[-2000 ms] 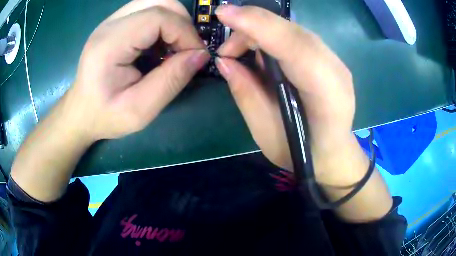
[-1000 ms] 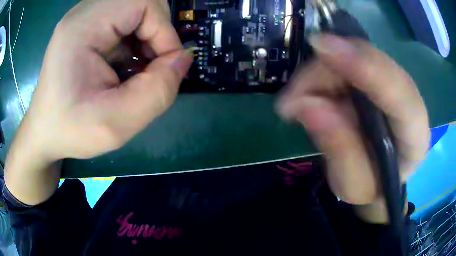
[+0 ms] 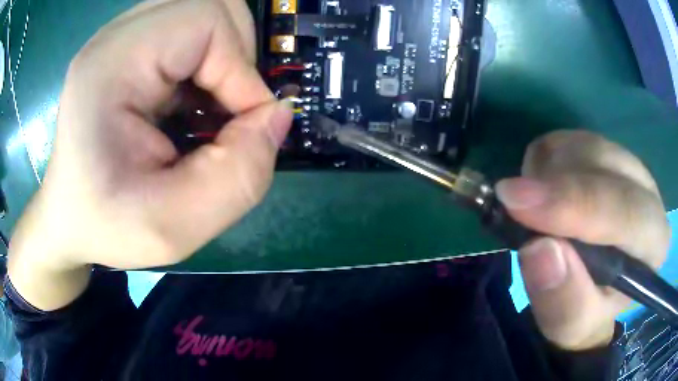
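Observation:
A black circuit board (image 3: 364,82) lies in a black housing on the green bench. It has white connectors, two orange-gold parts (image 3: 283,42) and a row of solder pads (image 3: 307,111) at its left edge. My left hand (image 3: 171,134) pinches thin lead wires (image 3: 297,111), one of them yellow, at the pads. A red wire (image 3: 286,70) reaches a pad above the fingertips. My right hand (image 3: 587,231) holds the soldering iron (image 3: 401,159) like a pen. Its tip is near the lower pads, blurred; contact cannot be told.
The green bench top (image 3: 357,216) surrounds the board, with its pale edge close to my body. A pale curved object (image 3: 658,37) lies at the upper right. A thin line or strand runs down the far left.
My right hand has turned the iron from pointing away to pointing left, its tip now near the pads. More of the board shows. My left hand stays at the board edge, pinching wires.

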